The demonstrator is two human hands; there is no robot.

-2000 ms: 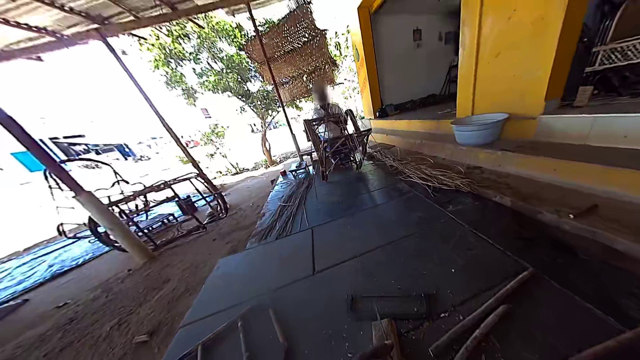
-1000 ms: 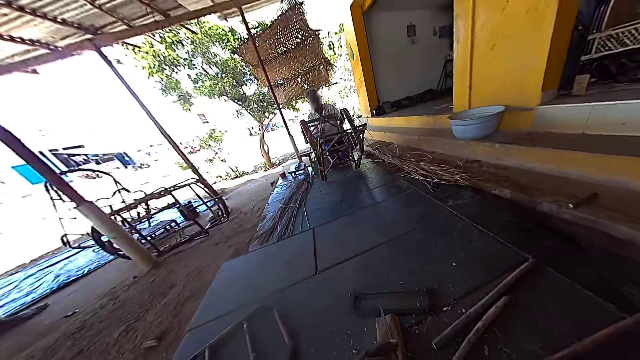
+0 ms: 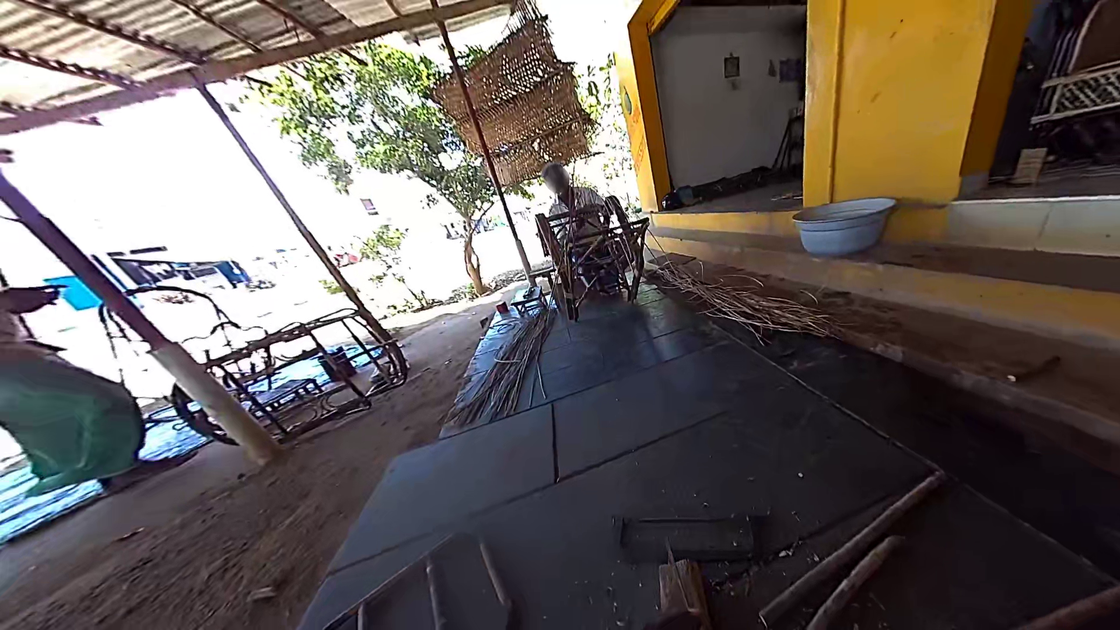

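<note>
Neither of my hands shows in the head view. Low in the middle, a short wooden block (image 3: 682, 588) stands near a dark, shallow rectangular tray or frame (image 3: 687, 535). To their right, two wooden poles (image 3: 853, 547) lie side by side on the dark stone slab floor (image 3: 612, 429). Part of a cane or wooden frame (image 3: 433, 591) reaches in at the bottom left. Small chips are scattered around the block.
Ahead, a person (image 3: 573, 197) sits behind a cane chair frame (image 3: 595, 254). Bundles of cane strips (image 3: 512, 367) lie on both sides. A plastic tub (image 3: 843, 226) stands on the right ledge. Roof posts (image 3: 219, 402) and a cane furniture frame (image 3: 306, 367) stand left.
A figure in green cloth has come into view at the left edge, where the earlier frames show only the furniture frame and the blue sheet.
</note>
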